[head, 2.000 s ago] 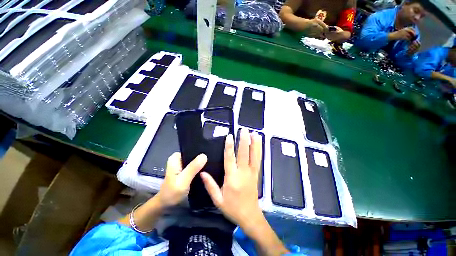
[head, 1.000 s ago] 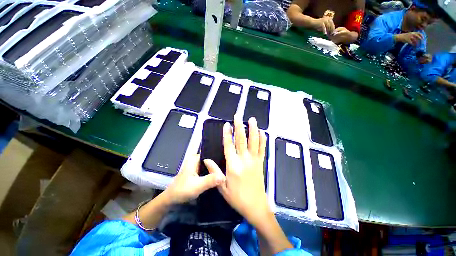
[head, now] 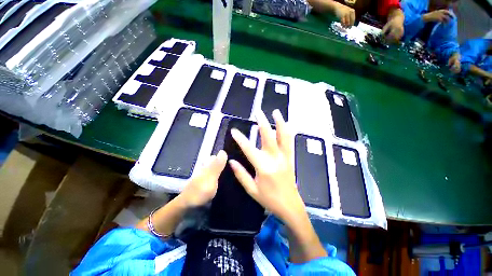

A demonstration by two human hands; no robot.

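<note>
A black phone case (head: 236, 207) is held upright-lengthwise over the near edge of the white tray, close to my body. My left hand (head: 204, 180) grips its left edge with the thumb on top. My right hand (head: 270, 167) lies over its upper right part, fingers spread, touching or just above it; contact is partly hidden. The white tray (head: 305, 99) holds several black phone cases (head: 182, 143) in two rows; one back-row pocket holds none. A stack of sticker sheets (head: 162, 94) with black notched pieces lies left of the tray.
A tall stack of filled trays (head: 102, 70) stands at the left on the green bench (head: 421, 161). A pale metal upright (head: 221, 32) rises behind the tray. Cardboard (head: 59, 215) is at lower left. People in blue sleeves (head: 439, 32) work across the bench, with small parts before them.
The case has come down from a tilted position over the tray to lie straighter and nearer my body. My right hand's fingers have spread. The view has shifted slightly.
</note>
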